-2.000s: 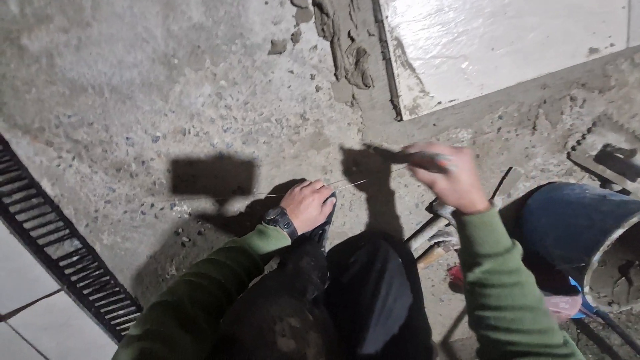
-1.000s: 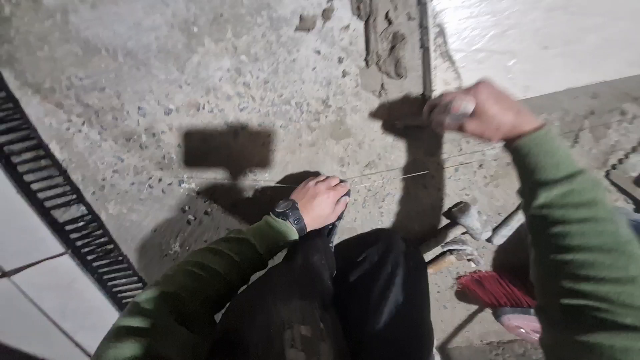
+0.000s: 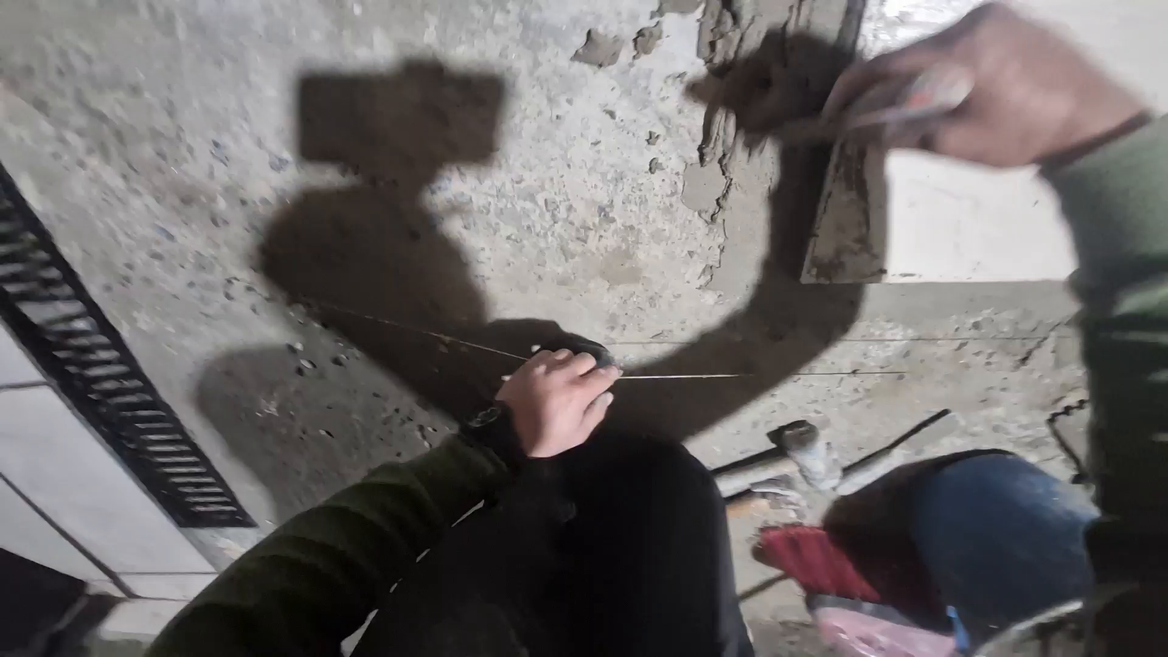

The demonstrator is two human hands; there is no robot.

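My left hand point(image 3: 558, 401), with a dark watch on the wrist, rests low over the toe of a dark shoe point(image 3: 589, 351). A thin pale string point(image 3: 680, 376) runs across the rough concrete floor point(image 3: 584, 210) and passes at its fingers; whether they pinch it is hard to see. Up at the right, my right hand point(image 3: 967, 91) is closed around a blurred tool handle point(image 3: 922, 96), with a thin metal part reaching left over the mortar strip. Below that hand lies the corner of a pale floor tile point(image 3: 976, 219). The tool's far end is blurred.
A black drain grate point(image 3: 109, 392) edges pale tiles point(image 3: 73, 447) at the left. Wet mortar point(image 3: 730, 91) lies beside the large tile. At the lower right are a hammer-like tool point(image 3: 803, 456), a red-bristled brush point(image 3: 812, 561) and a blue bucket point(image 3: 1004, 538). Shadows cross the floor.
My right hand has moved up and away from my legs, to over the tile's edge, still holding the tool. My left hand stays at the shoe. The view has shifted.
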